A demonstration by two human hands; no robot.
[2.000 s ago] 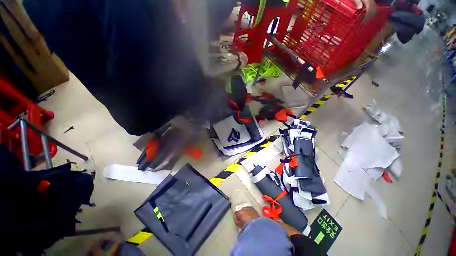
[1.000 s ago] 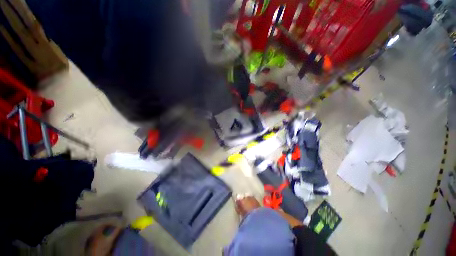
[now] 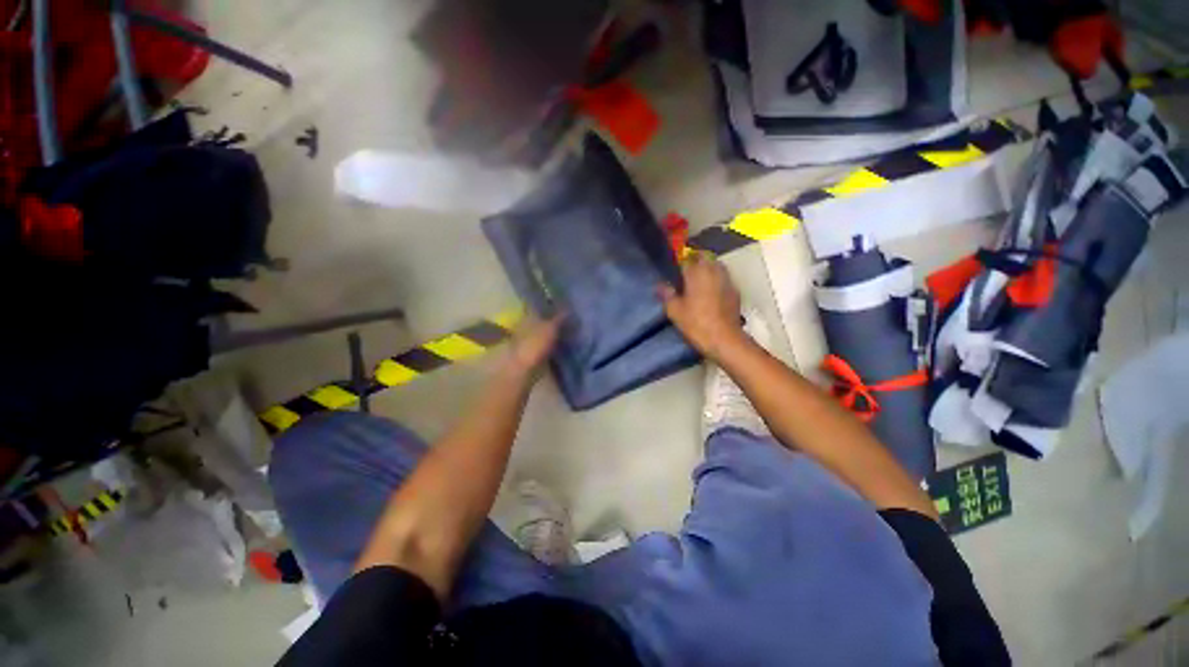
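Observation:
A dark grey folded panel stack [image 3: 593, 280] lies in front of me between my hands, slightly tilted. My left hand [image 3: 537, 341] is at its lower left edge, the fingers at the cloth. My right hand [image 3: 704, 306] holds its right edge. A small orange-red piece [image 3: 675, 235] shows just beyond its right edge. Both hands are bare and slightly blurred. The fingertips of my left hand are partly hidden at the cloth.
A grey roll with an orange-red tie [image 3: 876, 371] and a larger tied bundle [image 3: 1056, 300] lie at the right. A white-backed stack [image 3: 835, 65] is at the top. A white strip [image 3: 424, 180] lies beyond the panel. Dark cloth [image 3: 144, 248] is at the left.
The view has tipped down over the floor and my legs. Both hands are now at the panel stack, which looks narrower and more folded; its yellow-green mark no longer shows clearly.

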